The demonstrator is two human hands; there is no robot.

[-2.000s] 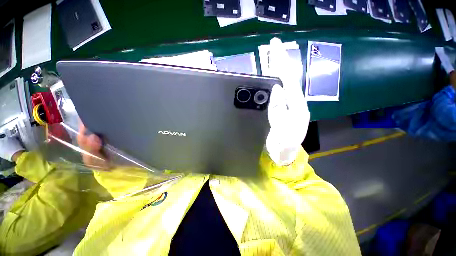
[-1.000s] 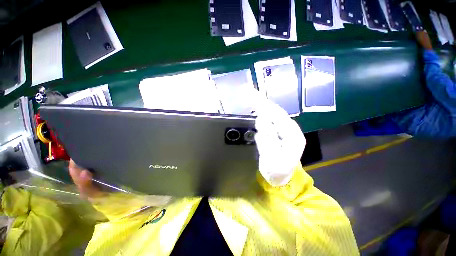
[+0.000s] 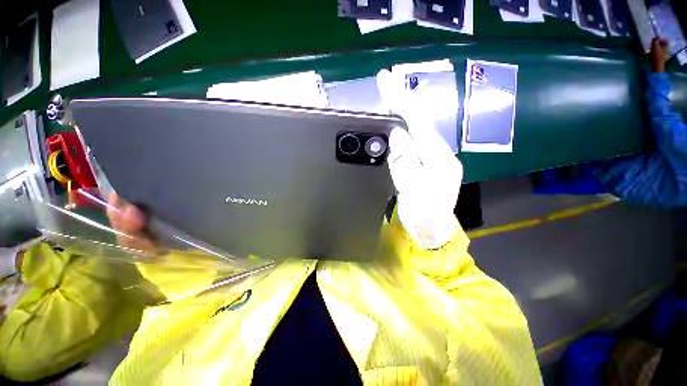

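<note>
A grey tablet back cover (image 3: 226, 173) with an "ADVAN" logo is held up in front of my chest, outer face towards me, camera block at its upper right corner. My left hand (image 3: 129, 220), bare, grips its lower left edge. My right hand (image 3: 425, 181), in a white glove, grips its right edge beside the camera block. Clear protective film (image 3: 98, 230) with bright glare hangs at the lower left, by my left hand. The fingers behind the cover are hidden.
On the green bench (image 3: 572, 113) beyond lie white sheets (image 3: 271, 84) and grey covers on sheets (image 3: 490, 105). Black inner faces line the far side. A red tape dispenser (image 3: 74, 160) is at left. A person in yellow is lower left; a blue sleeve (image 3: 663, 121) is at right.
The cover has tilted more towards me since one second ago, showing more of its face, and sits higher in view. Both hands keep their hold. The person in blue now reaches to papers at far right.
</note>
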